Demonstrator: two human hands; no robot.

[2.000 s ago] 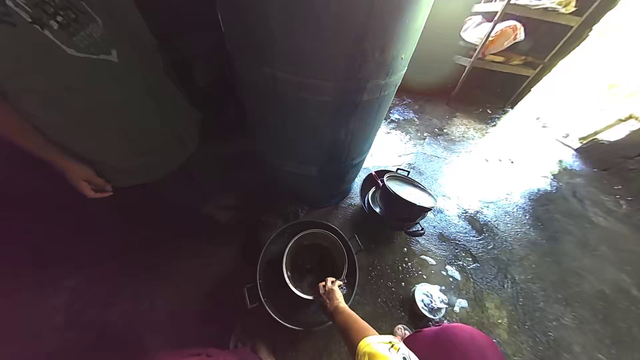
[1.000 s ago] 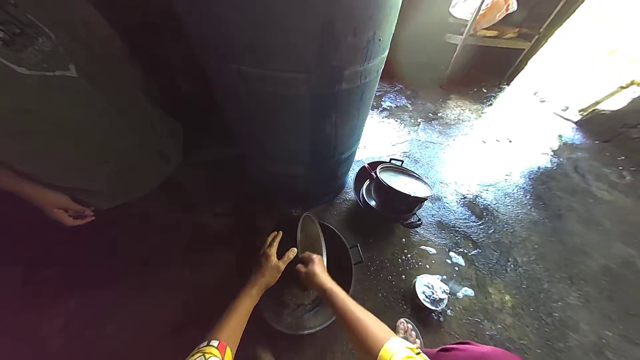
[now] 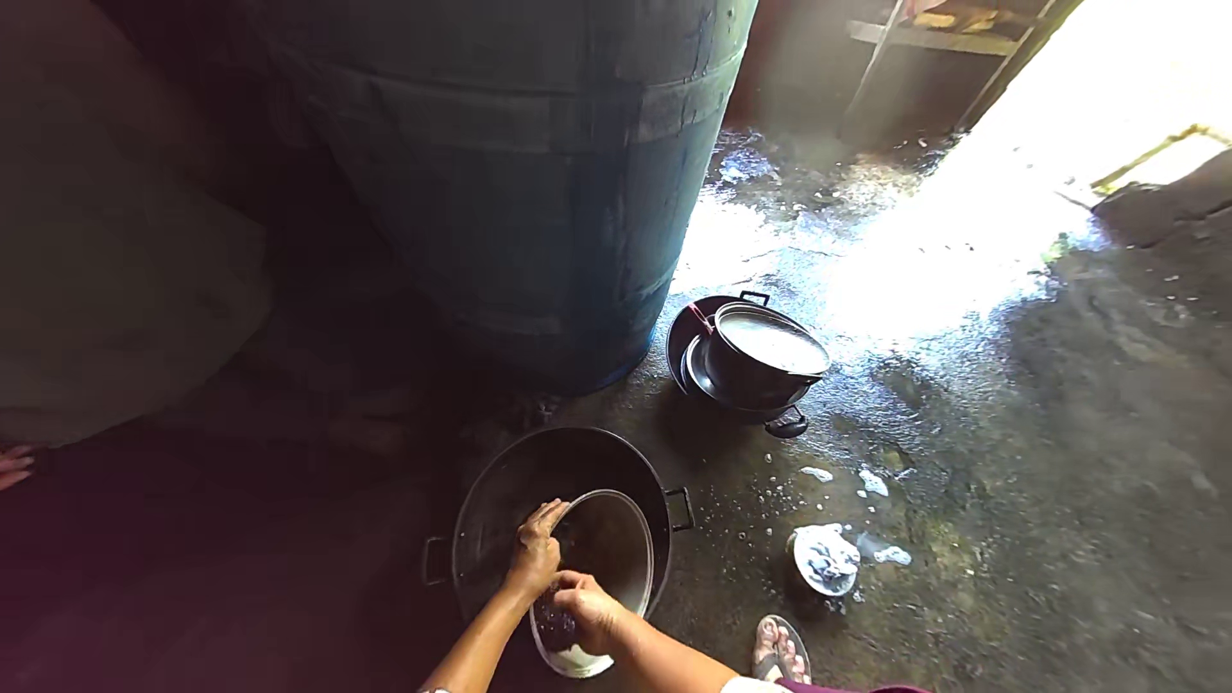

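Observation:
A round metal pot (image 3: pixel 630 539), tilted on its side, rests in a large dark two-handled wok (image 3: pixel 491 496) on the floor. My left hand (image 3: pixel 537 549) lies against the pot's upper left rim. Inside or over the pot's opening is my right hand (image 3: pixel 587 608), fingers curled; whether it holds something is hidden. To the right of the wok stands a small bowl (image 3: pixel 826 560) with white suds and a cloth-like or scrubber-like lump in it.
Behind the wok rises a tall blue-green plastic drum (image 3: pixel 520 192). Beside it are stacked pans with a lidded or filled dark pot (image 3: pixel 760 361) on top. Suds spot the wet concrete floor (image 3: pixel 1001 500). A person's hand (image 3: pixel 13 466) shows at the left edge. My sandalled foot (image 3: pixel 780 650) is near the bowl.
The pot has gone from steeply tilted to leaning with its opening toward me. My left hand, spread apart from the pot a second ago, is now against its rim. The other person's hand is nearly out of view.

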